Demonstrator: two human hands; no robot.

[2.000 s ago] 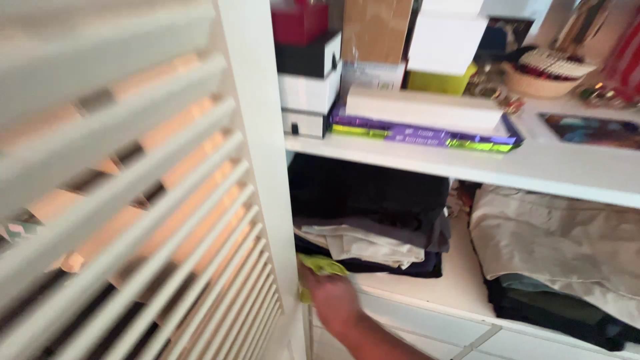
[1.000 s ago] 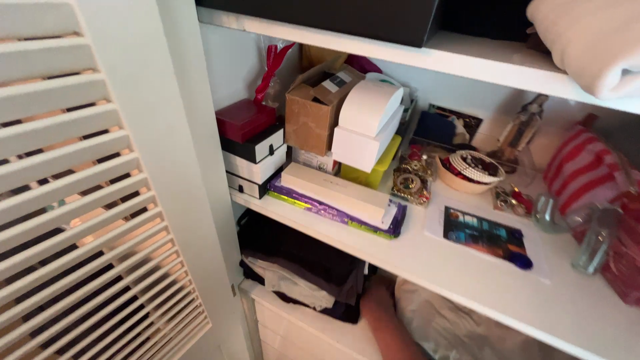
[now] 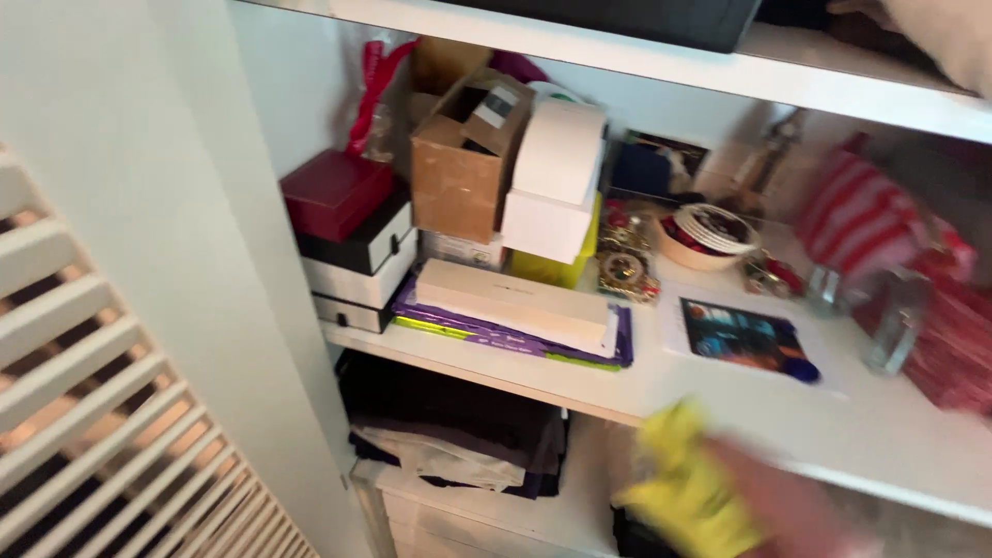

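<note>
At the lower right, blurred by motion, a hand that looks like my right hand (image 3: 783,496) holds a yellow cloth (image 3: 690,480) in front of the edge of the middle shelf (image 3: 620,395). Left of it, on the lower level, lies a stack of folded dark and pale clothes (image 3: 465,434). Above, on the middle shelf, a long white box (image 3: 511,298) rests on purple and green flat packages (image 3: 504,337). A printed picture (image 3: 744,337) lies flat to their right. My left hand is out of view.
A louvered door (image 3: 116,372) stands at the left. The shelf also holds a dark red box (image 3: 337,190), a cardboard box (image 3: 461,170), a white box (image 3: 554,178), a bowl with bangles (image 3: 705,236), jewelry (image 3: 624,263), glass items (image 3: 895,322) and a striped pink bag (image 3: 860,209).
The hand, by the clothes stack on the lower level a second ago, has moved right and up to the shelf edge. The yellow cloth, hidden then, now shows in it. The view has shifted up since the first frame.
</note>
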